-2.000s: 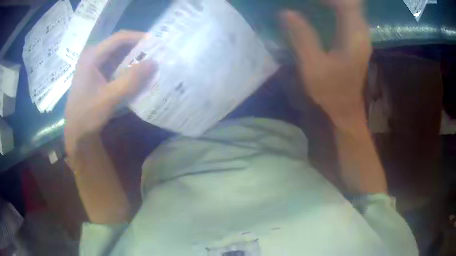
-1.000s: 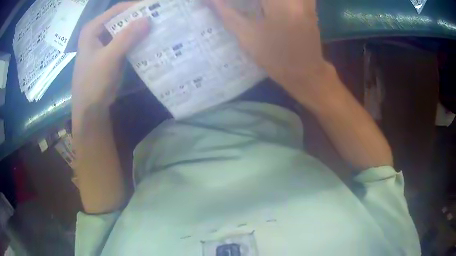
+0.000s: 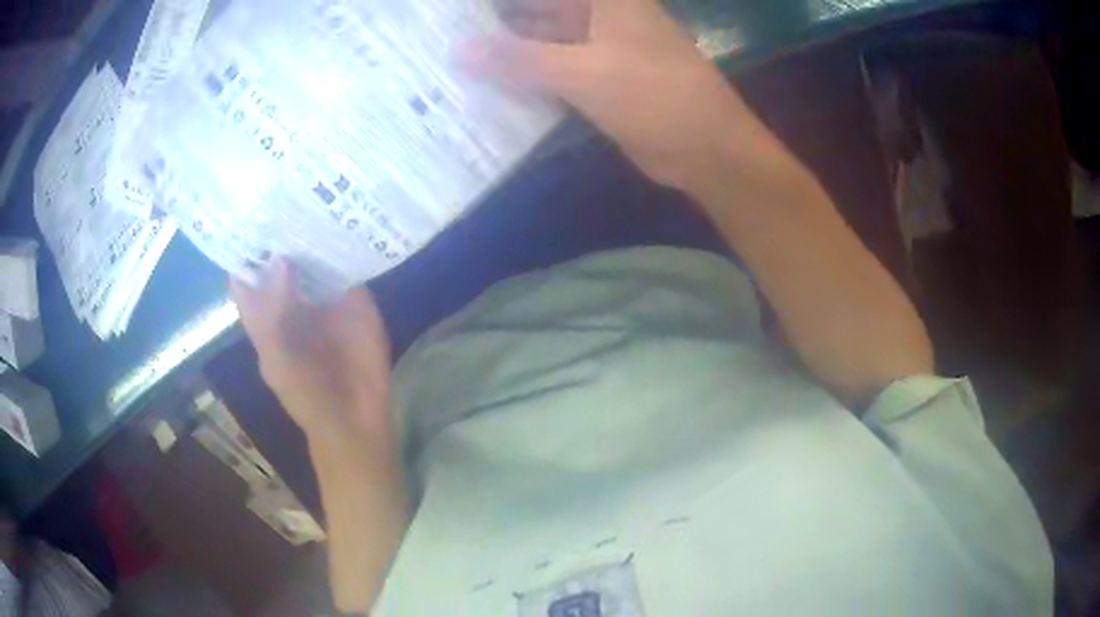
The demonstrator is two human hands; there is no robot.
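A printed white leaflet sheet (image 3: 350, 133) is held between my hands above the bench edge, its middle glaring. My left hand (image 3: 316, 344) grips its lower left edge, with the fingertips partly blurred against the paper. My right hand (image 3: 591, 78) grips its right edge near the top of the picture, with the thumb on the paper; part of this hand is cut off or hidden. A fanned stack of printed sheets (image 3: 87, 205) lies on the bench at the left, partly covered by the held sheet.
The dark green bench (image 3: 115, 350) curves across the top and left. White blocks (image 3: 24, 410) stand at its far left edge. Below it lie small printed pieces (image 3: 259, 476) and more folded papers at the bottom left. A brown cardboard surface (image 3: 1001, 181) shows below the bench at the right.
My left hand has moved down to the sheet's lower edge. The sheet has moved left and shows a wider face. My right hand has shifted left and stays on the sheet.
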